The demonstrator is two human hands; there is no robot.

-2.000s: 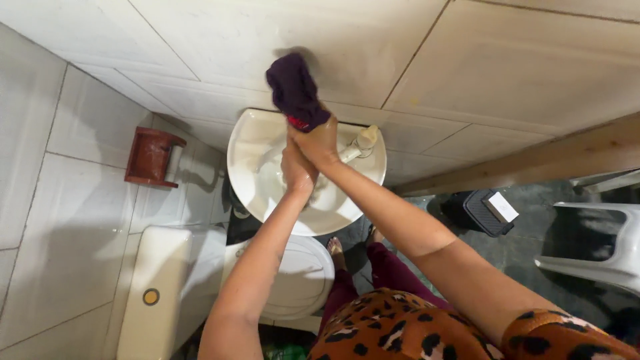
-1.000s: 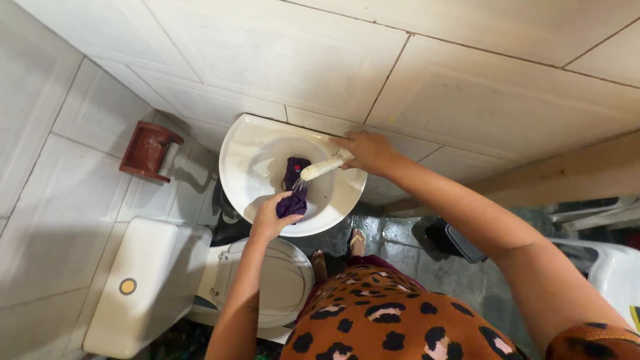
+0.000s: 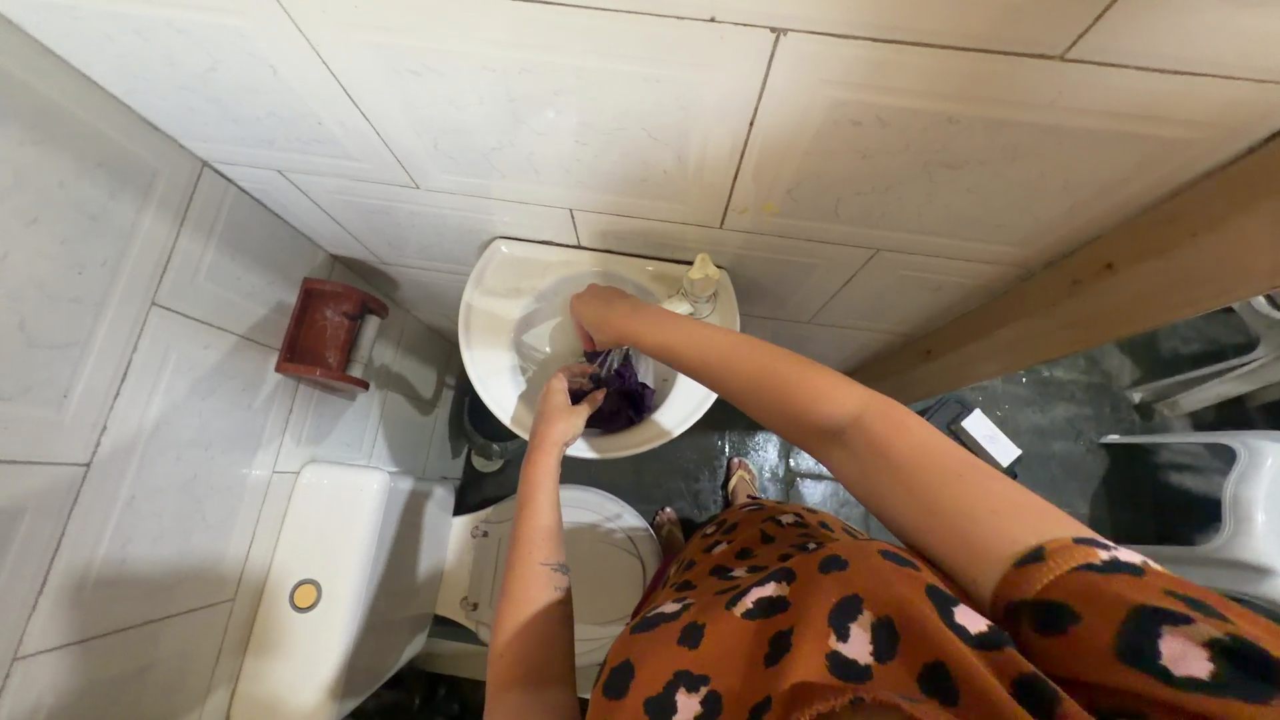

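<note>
A wet, dark purple cloth (image 3: 622,398) lies bunched in the white wall-mounted washbasin (image 3: 490,385), with water running onto it. My left hand (image 3: 568,400) grips the cloth's left side, thumb on top. Just above, my right hand (image 3: 605,318) reaches over the bowl with its fingers bent down at the cloth's upper edge; its fingertips are hidden, so its hold cannot be told. The cream faucet (image 3: 700,285) stands at the basin's back right corner, its spout partly behind my right forearm.
A toilet with a closed lid (image 3: 605,560) and a cistern (image 3: 310,590) stands at lower left. A reddish-brown paper holder (image 3: 325,335) is on the left wall. A wooden beam (image 3: 1080,275), a white plastic stool (image 3: 1240,500) and a dark object with a white box (image 3: 990,438) are at right.
My right hand has moved from the faucet to over the bowl beside my left hand. Two seconds ago both hands held the cloth up above the basin; it now lies in the bowl.
</note>
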